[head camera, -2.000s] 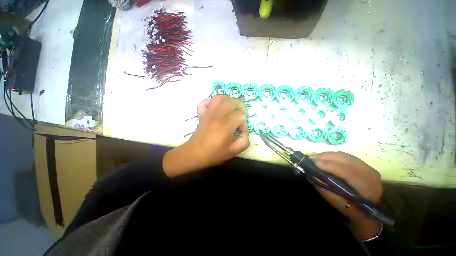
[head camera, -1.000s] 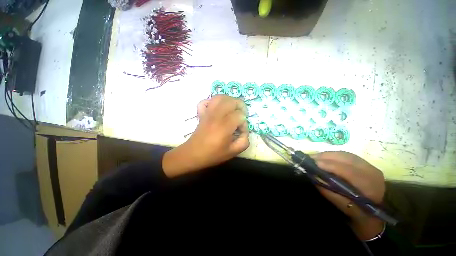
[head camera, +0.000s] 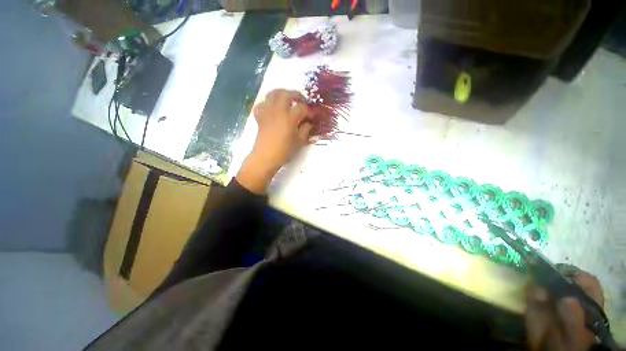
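Note:
The panel of round green circuit boards (head camera: 461, 186) lies on the bench, its middle glaring white. Thin dark leads stick out from its left side. My left hand (head camera: 280, 127) is at the left edge of the loose pile of red lead wires (head camera: 335, 96), fingers curled at the wires; whether it grips one cannot be seen. My right hand (head camera: 566, 312), blurred at the lower right, holds the soldering iron (head camera: 549, 273). The iron's metal end points up-left over the panel's right part.
A tighter bundle of red wires with white ends (head camera: 305, 44) lies beyond the pile. A large dark bin (head camera: 439, 79) with a yellow-green mark stands behind the panel. A black box with cords (head camera: 145, 82) is at far left, a tan carton (head camera: 168, 212) beside the bench. Red-orange handles show at the top.
The view has swung left. My left hand has left the panel's left end and moved to the wire pile. The iron has moved from the panel's lower edge to over its right part.

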